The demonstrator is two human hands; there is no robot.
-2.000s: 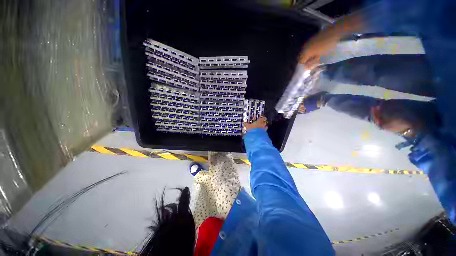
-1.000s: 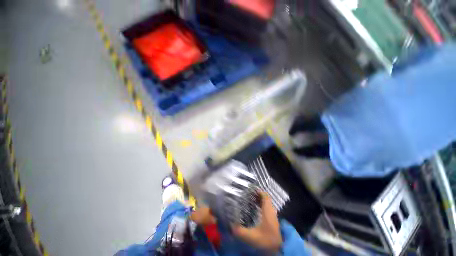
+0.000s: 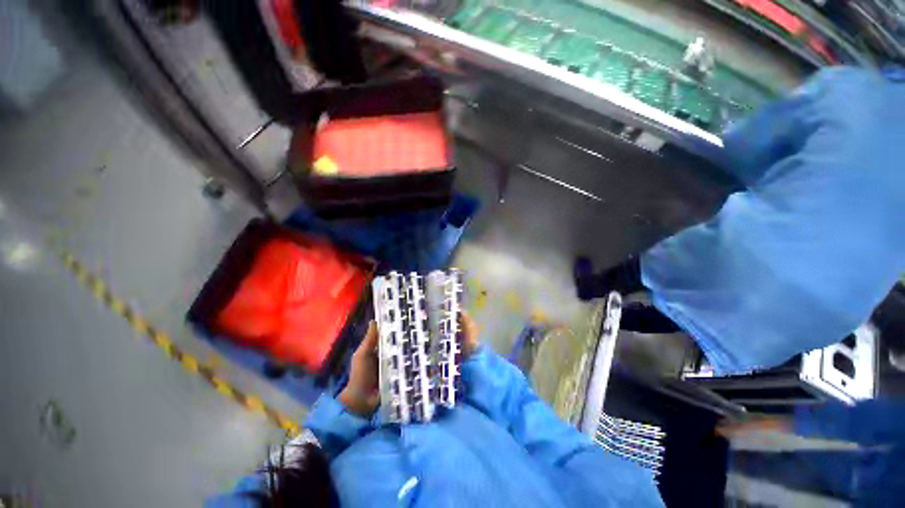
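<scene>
Several silver heatsink assemblies (image 3: pixel 419 347) with rows of black parts stand side by side as one block close in front of my body. My left hand (image 3: pixel 363 369) is on the left side of the block and my right hand (image 3: pixel 468 332) is on its right side; together they hold it. The fingers of both hands are mostly hidden behind the block.
Two black tubs with red liners (image 3: pixel 288 298) (image 3: pixel 382 144) are ahead on the left, by a blue platform (image 3: pixel 397 238). A person in a blue smock (image 3: pixel 784 218) stands at right by the green-topped line (image 3: pixel 615 69). More heatsinks (image 3: pixel 630 444) lie in a black tub at lower right.
The view has turned from the tub of heatsinks toward the red-lined tubs and the line. The heatsink block, blurred a second ago, is now upright between both my hands near the middle.
</scene>
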